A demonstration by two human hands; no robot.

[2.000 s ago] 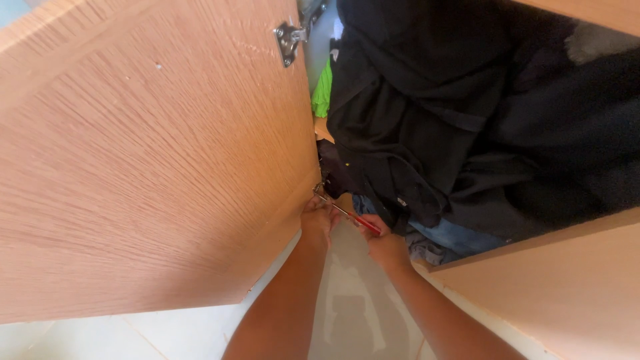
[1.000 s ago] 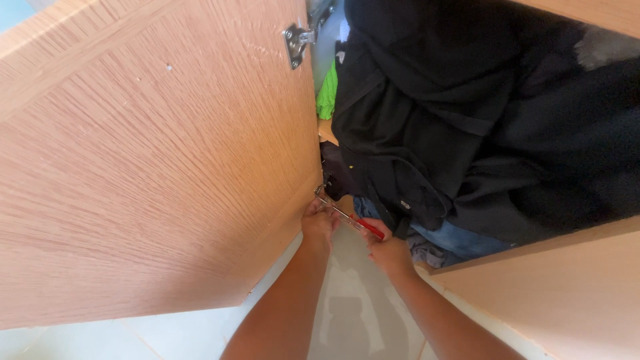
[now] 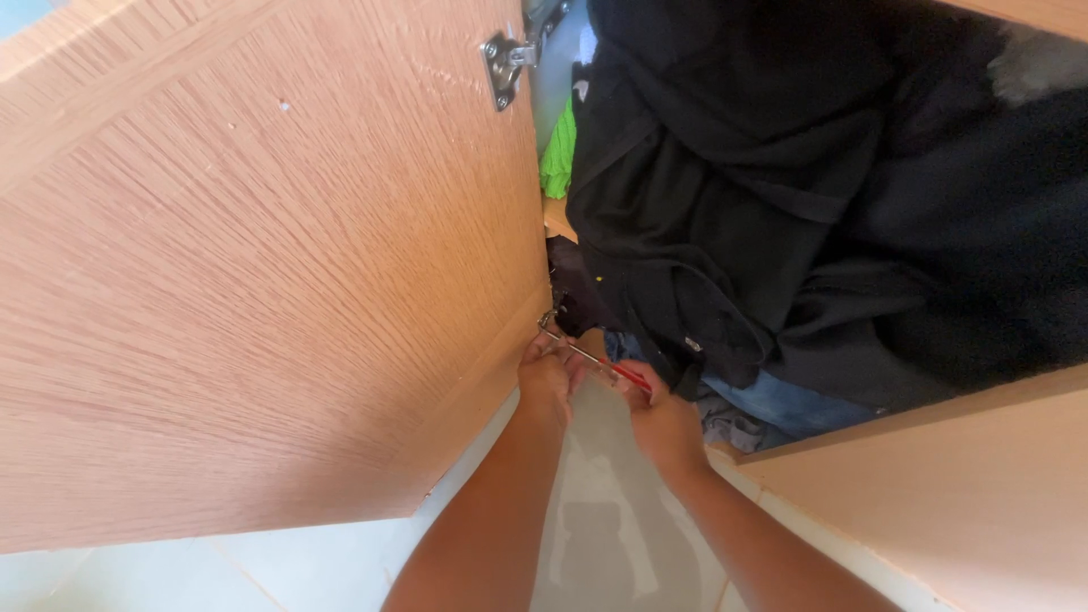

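My right hand [image 3: 659,412] is closed around the red handle of a screwdriver [image 3: 627,375]. Its metal shaft slants up and left to a lower metal hinge [image 3: 547,320] at the inner edge of the wooden cabinet door [image 3: 297,280]. My left hand [image 3: 548,370] is beside the shaft near the tip, against the door's lower edge; its fingertips are partly hidden, and whether they grip the shaft cannot be made out. Higher on the same door is another metal hinge [image 3: 507,70].
Black clothes [image 3: 748,187] fill the cabinet, with blue denim [image 3: 790,404] and grey cloth [image 3: 735,425] below. Bright green cloth [image 3: 558,157] lies behind the door edge. A wooden cabinet panel [image 3: 952,467] stands at right, above the pale tiled floor [image 3: 612,527].
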